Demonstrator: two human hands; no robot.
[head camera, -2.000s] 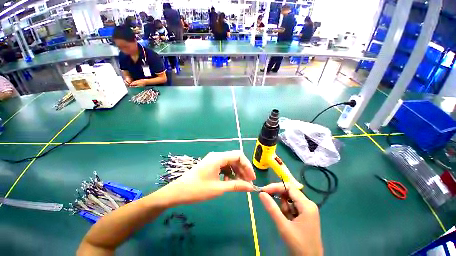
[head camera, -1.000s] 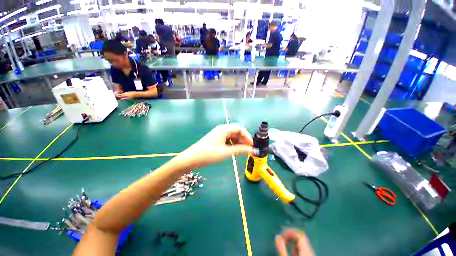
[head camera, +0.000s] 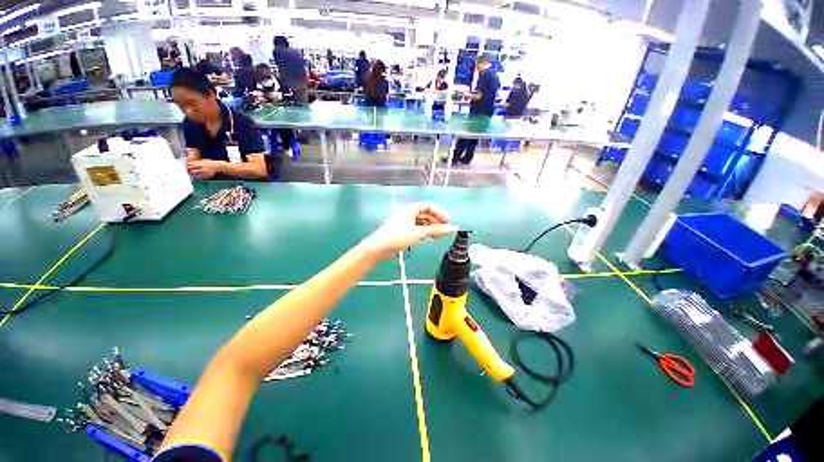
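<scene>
My left hand (head camera: 414, 227) is stretched forward over the mat, fingertips pinched on a small thin wire lead (head camera: 459, 229). The lead lies right at the top of the dark nozzle of the yellow and black heat gun (head camera: 449, 302), which stands nozzle up. Whether they touch, I cannot tell. My right hand is out of the picture. A pile of leads (head camera: 312, 350) lies on the mat, partly behind my left forearm. A blue parts bin (head camera: 161, 386) full of leads (head camera: 117, 401) is at the lower left. Black tubing bits (head camera: 276, 448) lie at the bottom edge.
A crumpled clear bag (head camera: 533, 293) and black cord (head camera: 567, 356) lie right of the gun. Red-handled cutters (head camera: 676, 368), clear trays (head camera: 714, 338) and a blue tote (head camera: 723, 253) are further right. A white machine (head camera: 134, 179) and a person (head camera: 217, 135) are across the bench. A ruler (head camera: 27, 411) is at left.
My two hands were together in front of the gun. They have parted: my left hand has moved up and forward to the nozzle with the lead, and my right hand has dropped out of view.
</scene>
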